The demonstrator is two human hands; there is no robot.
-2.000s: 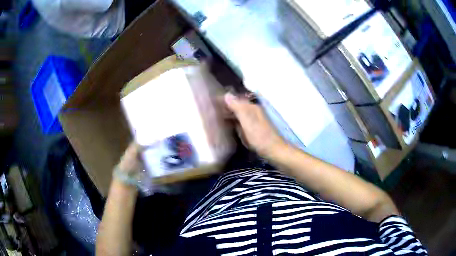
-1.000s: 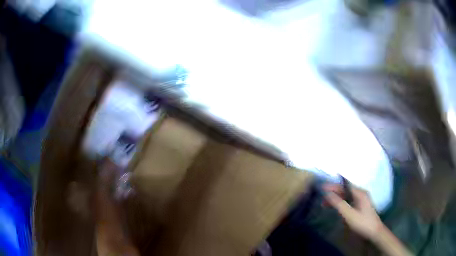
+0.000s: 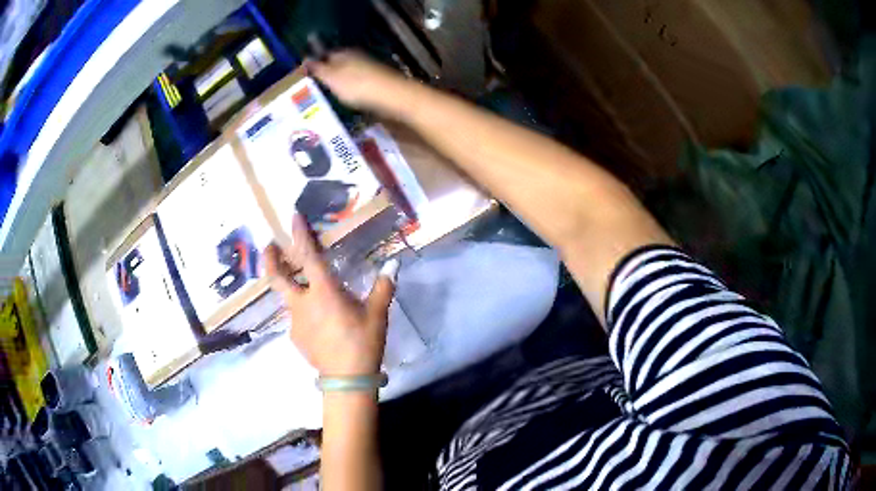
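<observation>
Several retail boxes stand side by side on the white bench. The nearest retail box (image 3: pixel 274 144) has a white face with a black-orange device picture. My left hand (image 3: pixel 336 321) is at its near lower edge, fingers spread, fingertips over the edge of the face. My right hand (image 3: pixel 351 81) is at its far upper corner; its fingertips are blurred, so its grip is unclear. A dark strap (image 3: pixel 181 273) runs across the row between box faces. No blade shows in either hand.
The white workbench (image 3: pixel 480 297) has a rounded end near me. A bagged device (image 3: pixel 134 384) lies beyond the boxes, with black units (image 3: pixel 67 427) and a yellow tray (image 3: pixel 17 336) at far left. Carton edge (image 3: pixel 240 475) shows below; green sack (image 3: pixel 802 163) at right.
The view has swung from the large carton to the boxes on the bench. The box handled earlier is no longer in my hands. Both hands have moved to the row of boxes.
</observation>
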